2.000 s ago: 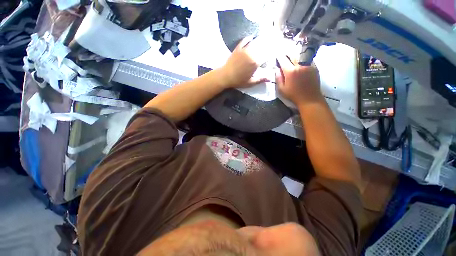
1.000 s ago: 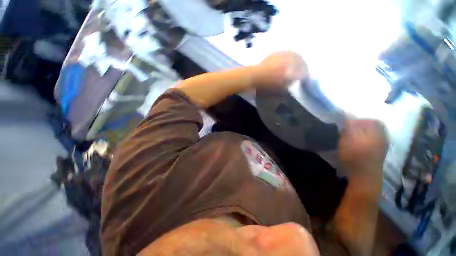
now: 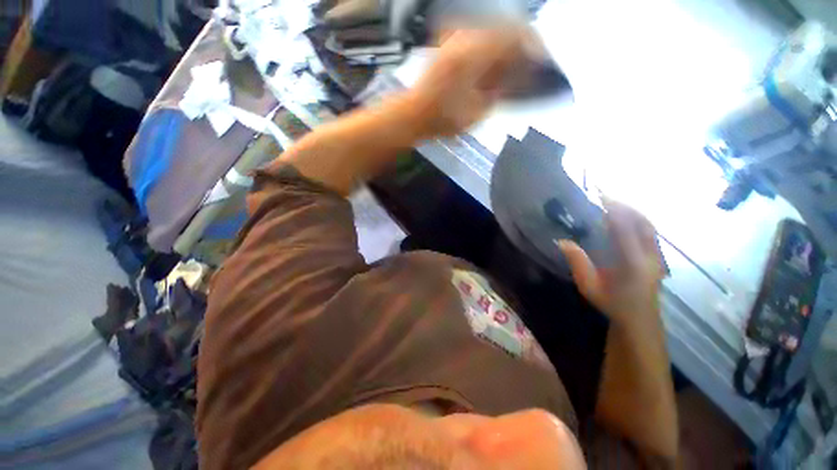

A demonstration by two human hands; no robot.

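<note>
A dark grey curved panel (image 3: 528, 188) lies at the table's front edge, its lower part over the dark gap by my body. A small black label (image 3: 560, 215) is on it. My right hand (image 3: 624, 262) grips the panel's right end, thumb on top. My left hand (image 3: 482, 78) is blurred, at the upper left of the table. A dark piece (image 3: 543, 83) shows beside its fingers; whether they hold it I cannot tell. The sewing machine (image 3: 789, 101) is at the upper right, its needle area lost in glare.
The phone (image 3: 785, 285) and dark scissors handles (image 3: 769, 378) lie at the right. White fabric scraps (image 3: 275, 41) cover the left side surface. Dark fabric heaps (image 3: 161, 340) are at the lower left. The table edge (image 3: 707, 335) runs diagonally.
The view has turned. The panels have come away from the needle area towards the table edge. My left hand has left them and moved to the upper left; my right hand stays on the panel.
</note>
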